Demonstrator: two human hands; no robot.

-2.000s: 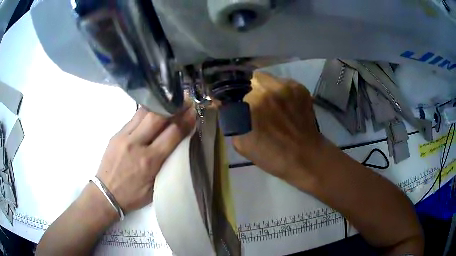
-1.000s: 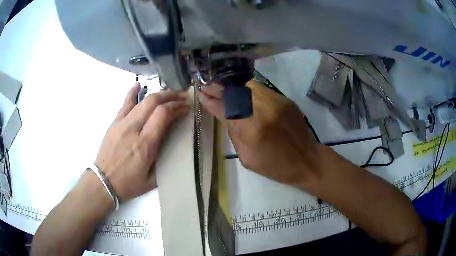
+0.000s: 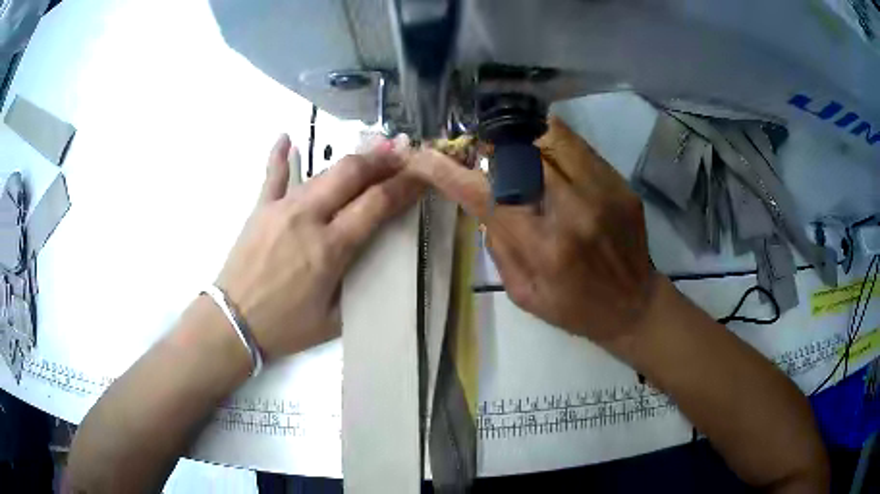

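A wide beige panel strip [image 3: 381, 357] runs from under the sewing machine head down over the table's front edge. A zipper [image 3: 426, 260] with metal teeth lies along its right side, its grey tape hanging at the front edge. My left hand [image 3: 299, 236] presses on the strip's upper left part, fingertips near the presser foot. My right hand [image 3: 579, 232] is at the right of the zipper, partly behind the black knob [image 3: 517, 172], its fingers reaching the strip's top end. The fingertips of both hands meet under the machine head; the needle point is hidden.
The white machine head [image 3: 637, 48] spans the top. A zipper pile [image 3: 719, 183] lies at the right, with a black cord loop [image 3: 753, 307] below it. Small grey-beige tabs [image 3: 41, 127] lie at the far left. Yellow guide tape [image 3: 467, 318] runs beside the zipper. A blue bin [image 3: 849, 410] shows lower right.
The strip, which bowed outward before, now lies straighter beside the zipper. The fingertips of both hands have come together at its top end. The view has shifted, so the machine and hands appear farther right.
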